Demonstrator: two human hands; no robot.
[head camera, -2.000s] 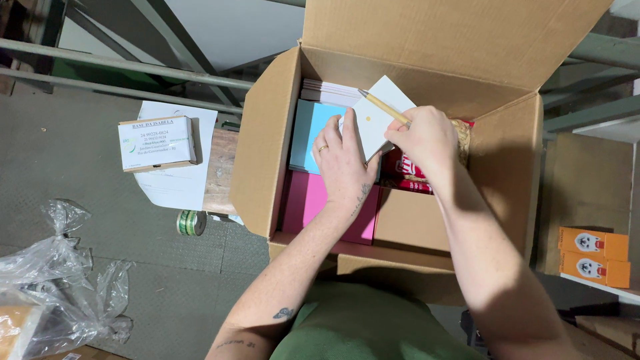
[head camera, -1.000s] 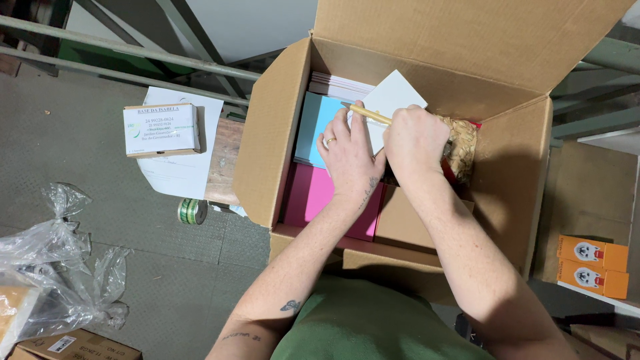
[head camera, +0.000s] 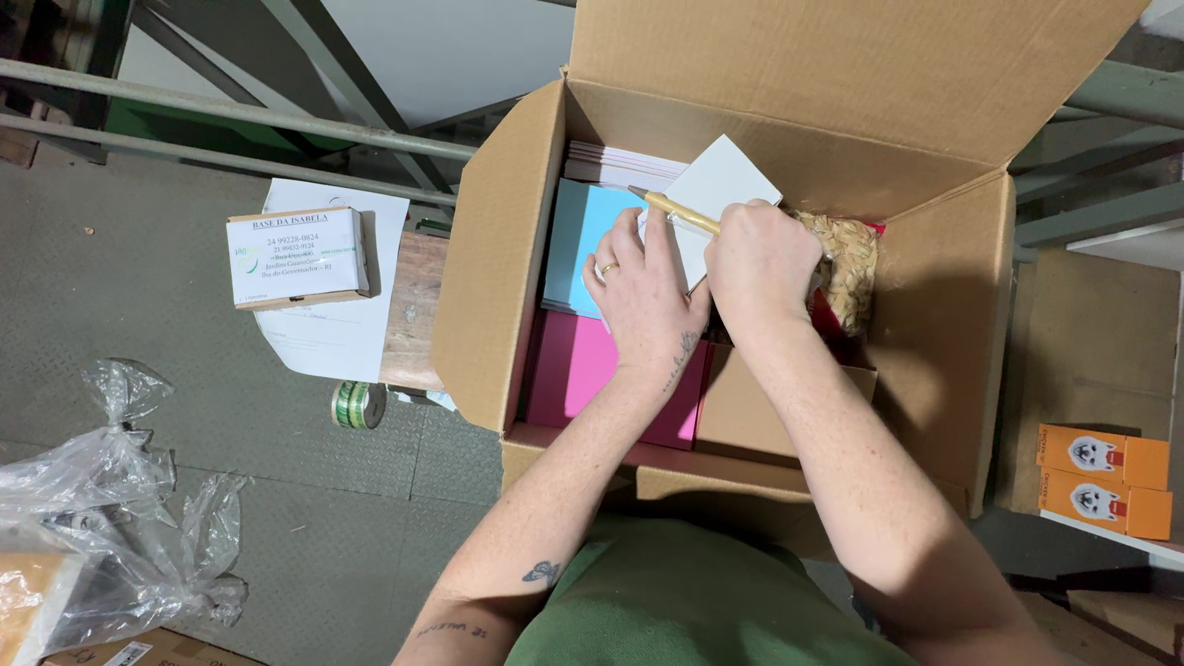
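Observation:
My right hand (head camera: 763, 264) is closed around a gold pen (head camera: 683, 211), whose dark tip points up and left over a white card or small box (head camera: 731, 176). Fingers spread, my left hand (head camera: 647, 296) lies on the lower left part of that white piece, and whether it grips it I cannot tell. Both hands are inside an open cardboard box (head camera: 943, 268). Around them in the box are a light blue block (head camera: 578, 245), a pink one (head camera: 564, 370), a stack of white items (head camera: 624, 166), a brown carton (head camera: 749, 407) and a clear and red bag of tan pieces (head camera: 846, 268).
A small carton with a printed label (head camera: 296, 254) lies on paper sheets (head camera: 338, 347) at the left. Near it is a green tape roll (head camera: 358, 404). Clear plastic bags (head camera: 120, 499) sit lower left, orange boxes (head camera: 1105, 476) at the right. Metal rails (head camera: 277, 116) run behind.
Two seconds ago the red part of the bag showed more beside my right hand; now more of its tan contents shows. The pen has stayed in my right hand over the white piece.

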